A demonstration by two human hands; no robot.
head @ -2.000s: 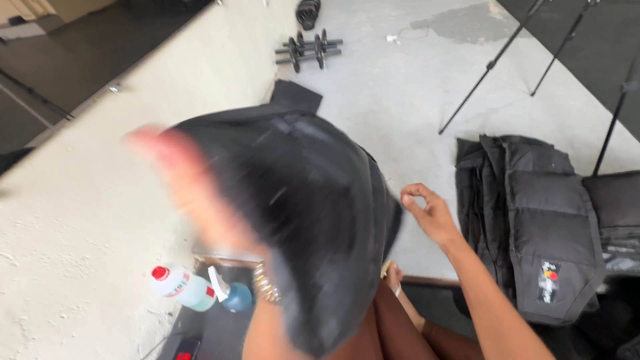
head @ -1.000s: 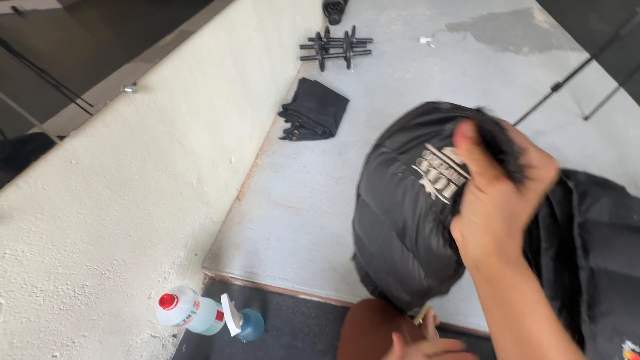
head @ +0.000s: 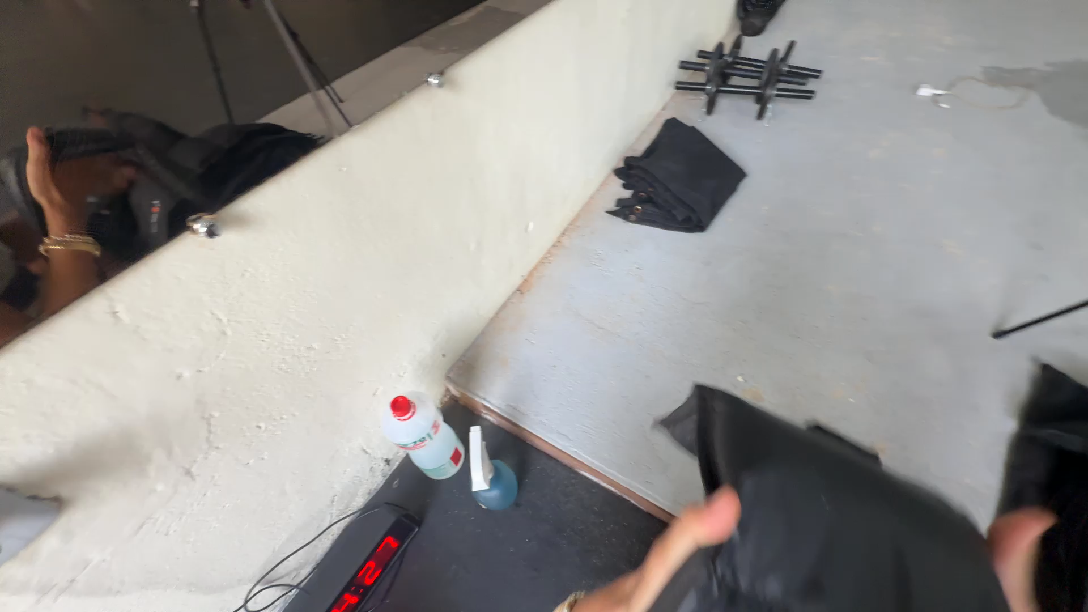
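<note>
A black padded garment (head: 841, 510) fills the lower right of the head view, blurred by motion. On its left side my left hand (head: 680, 544) grips it, thumb over the fabric, a gold bracelet at the wrist. At its right side is my right hand (head: 1020, 552), thumb up and fingers hidden behind the fabric. Beyond the right hand, more black fabric (head: 1054, 450) lies at the right edge. A folded black cloth (head: 680, 178) with metal eyelets rests on the grey floor near the wall.
A white bottle with a red cap (head: 425, 438), a blue spray bottle (head: 495, 484) and a red-lit digital display (head: 370, 574) stand by the rough wall (head: 340, 297). Black dumbbell bars with plates (head: 748, 76) lie farther back. A tripod leg (head: 1041, 319) reaches in at right. A mirror (head: 153, 85) reflects an arm.
The garment, raised in my right hand a second ago, is now low at the right between both hands. My left hand has come up onto it. The view has swung left.
</note>
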